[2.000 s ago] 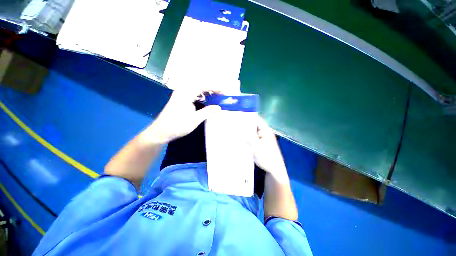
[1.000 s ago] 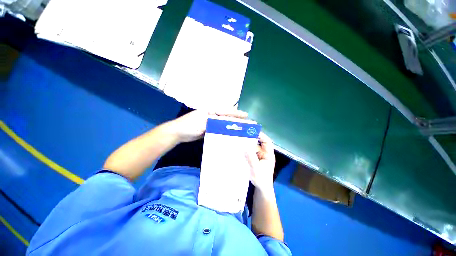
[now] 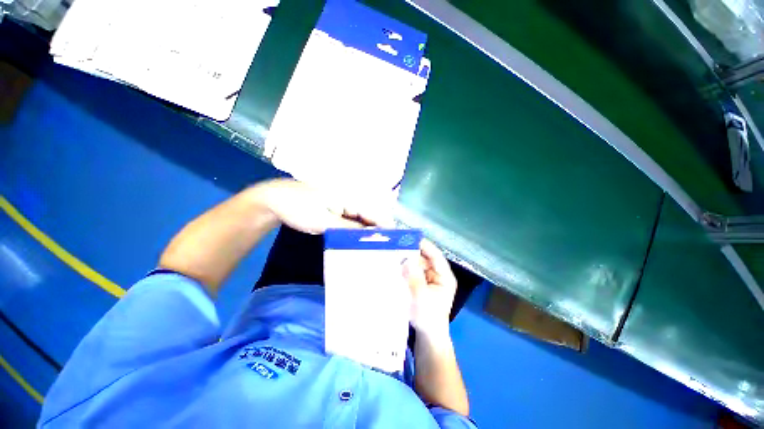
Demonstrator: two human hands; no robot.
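Observation:
A white carton with a blue top band (image 3: 366,302) lies over my lap, its blue end with the hanger-shaped hole pointing away from me. My right hand (image 3: 433,285) grips its right edge near the top. My left hand (image 3: 327,209) is at the carton's top edge, partly behind the blue band; its fingers are hidden or washed out by glare, so I cannot tell how they touch it. A small fanned pile of white and blue carton blanks (image 3: 348,109) lies on the green bench just beyond my hands.
A larger stack of white blanks (image 3: 159,54) is at the bench's upper left. Beyond the pale rail (image 3: 578,109) runs a dark green conveyor (image 3: 544,33) with a small item (image 3: 737,151) on it. A cardboard box (image 3: 534,318) is below the bench edge.
The held carton sits lower in view. My left hand has moved to its top edge. The small item on the conveyor has shifted right and down since a second ago.

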